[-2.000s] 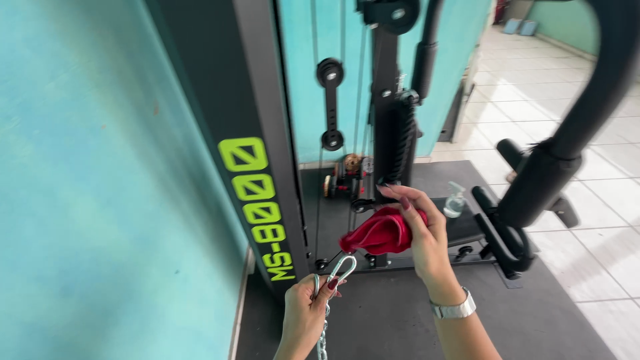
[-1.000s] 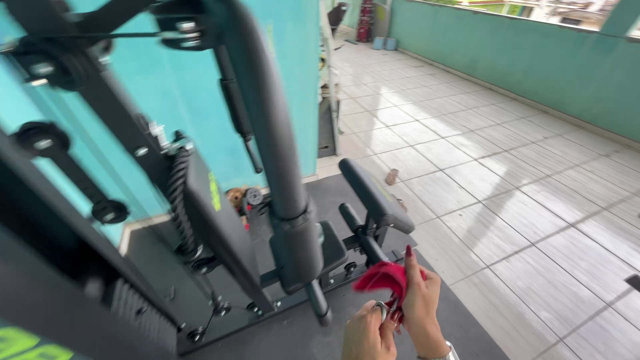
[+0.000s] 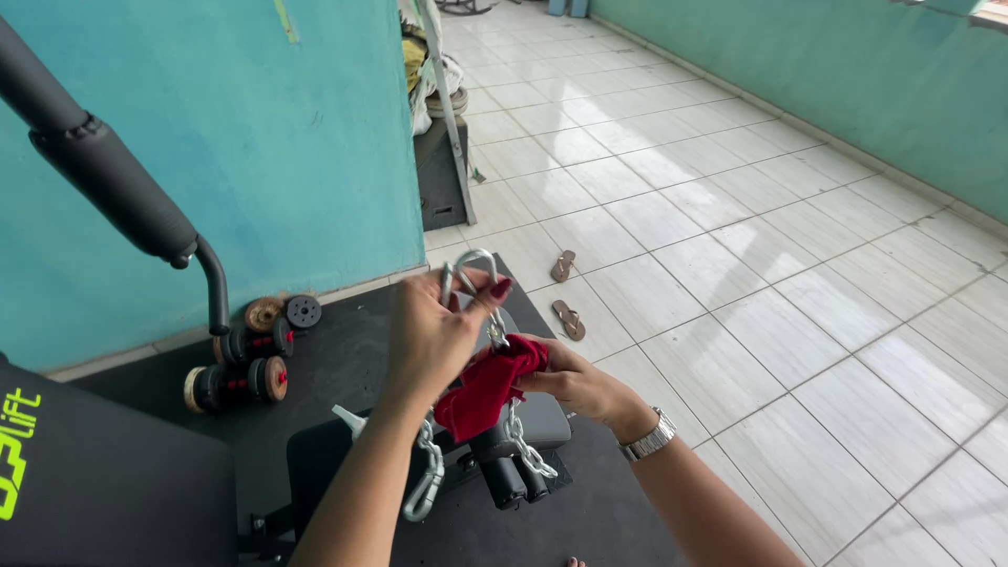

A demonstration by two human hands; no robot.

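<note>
My left hand (image 3: 445,327) pinches a silver metal carabiner (image 3: 476,264) in its raised fingers, in the middle of the view. Just below and to the right, my right hand (image 3: 579,382) holds a red cloth (image 3: 488,394) around part of a metal chain (image 3: 520,437). Links of the chain show above the cloth and hang under it. Lower left, a second carabiner (image 3: 424,494) dangles from another length of chain. A silver watch (image 3: 650,435) is on my right wrist.
Dumbbells (image 3: 240,380) and loose weight plates lie by the teal wall (image 3: 236,157). A black pad (image 3: 118,465) and padded arm (image 3: 118,177) of a gym machine stand at left. A padded bench (image 3: 535,417) is below my hands. Flip-flops (image 3: 568,319) lie on the tiles.
The view has swung right, away from the machine's upright. My left hand is now raised above the cloth with the carabiner; two seconds ago it was below the cloth.
</note>
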